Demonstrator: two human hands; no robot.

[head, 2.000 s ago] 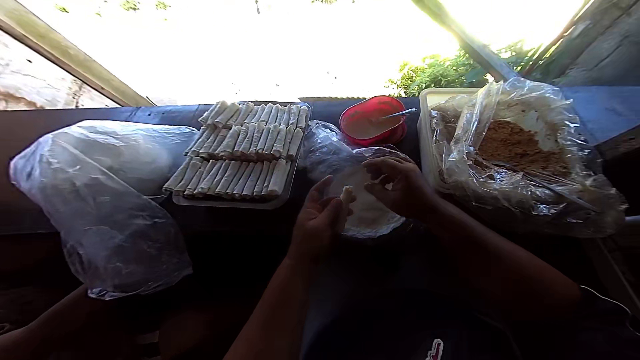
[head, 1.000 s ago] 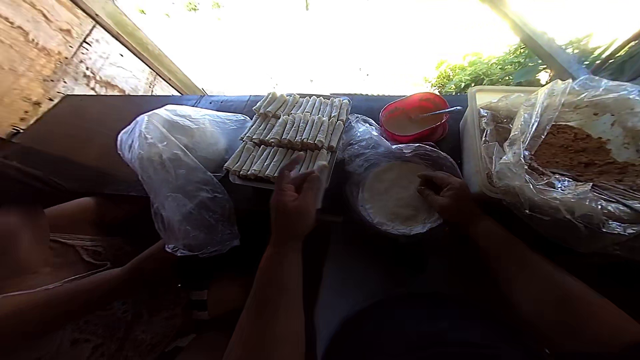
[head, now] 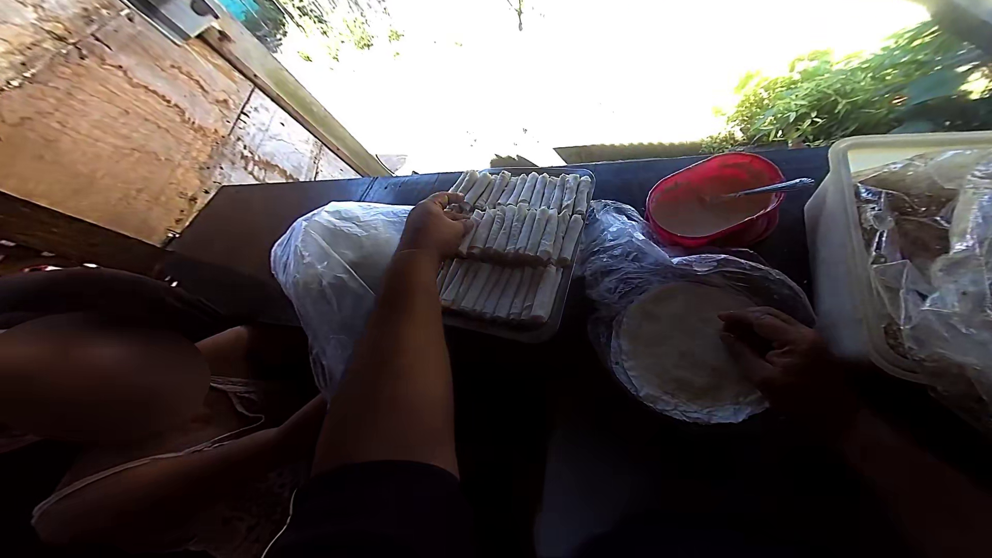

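Note:
Rows of thin rolled wrappers (head: pixel 515 232) lie stacked on a clear plastic tray (head: pixel 559 329). My left hand (head: pixel 435 225) is at the tray's left side, its fingertips on the rolls of the upper layer; whether it grips one is hidden. A stack of round, pale wrapper sheets (head: pixel 682 349) rests in an opened plastic bag (head: pixel 620 240). Over the right part of that stack is my right hand (head: pixel 763 341), thumb and forefinger apart, with nothing seen between them. Behind the stack, a red plastic bowl (head: pixel 717 198) holds a pale liquid and a metal spoon (head: pixel 767 188).
At the right is a whitish plastic tub (head: pixel 841 256) lined with clear plastic. A filled plastic bag (head: pixel 341 248) stands left of the tray on the dark table (head: pixel 240 225). Another person (head: pixel 132 387) sits close by at the left, an arm reaching toward the bag.
Two seconds ago both hands were together over the wrapper stack with a small roll. My left hand has moved left to the tray, then farther along it to its left side. The view has swung left.

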